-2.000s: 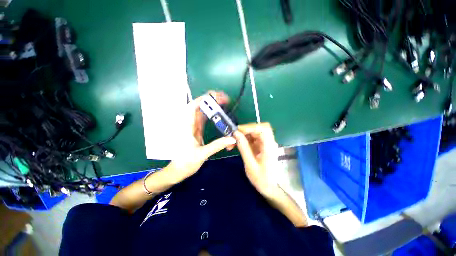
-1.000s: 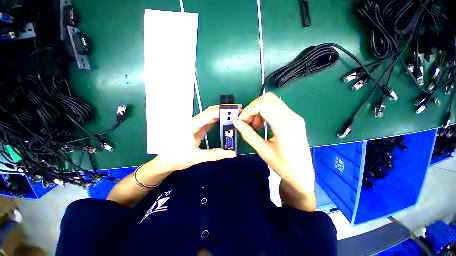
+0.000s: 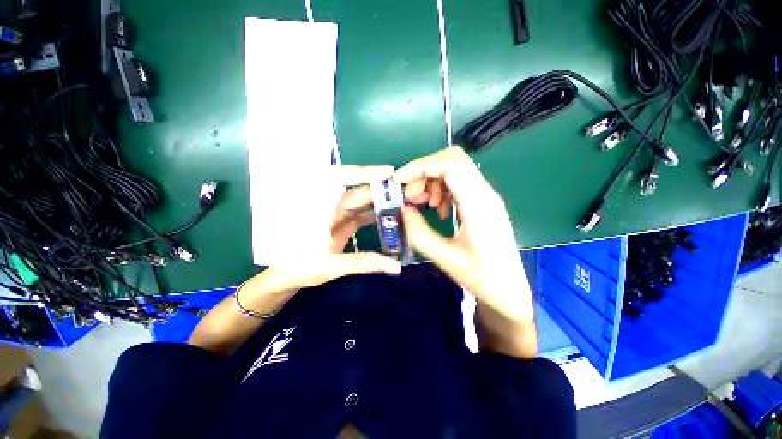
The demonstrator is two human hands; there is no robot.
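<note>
A connector module with a silver-grey faceplate and a blue port is held upright in front of my chest. My left hand grips it from the left, fingers at its top and thumb at its lower end. My right hand touches its upper right side with thumb and fingers; whether a small piece is pinched there cannot be told. A folded black cable bundle lies beyond my right hand. A long white sheet lies flat, its lower part behind my left hand.
Black cable heaps lie at the left and right, with silver plugs on loose ends. Modules lie at the upper left. A thin black tool is at the top. Blue bins stand below the bench edge.
The module has turned from slanted to nearly upright. My right hand has moved from its lower end to its upper right side. The bench things sit slightly shifted in view.
</note>
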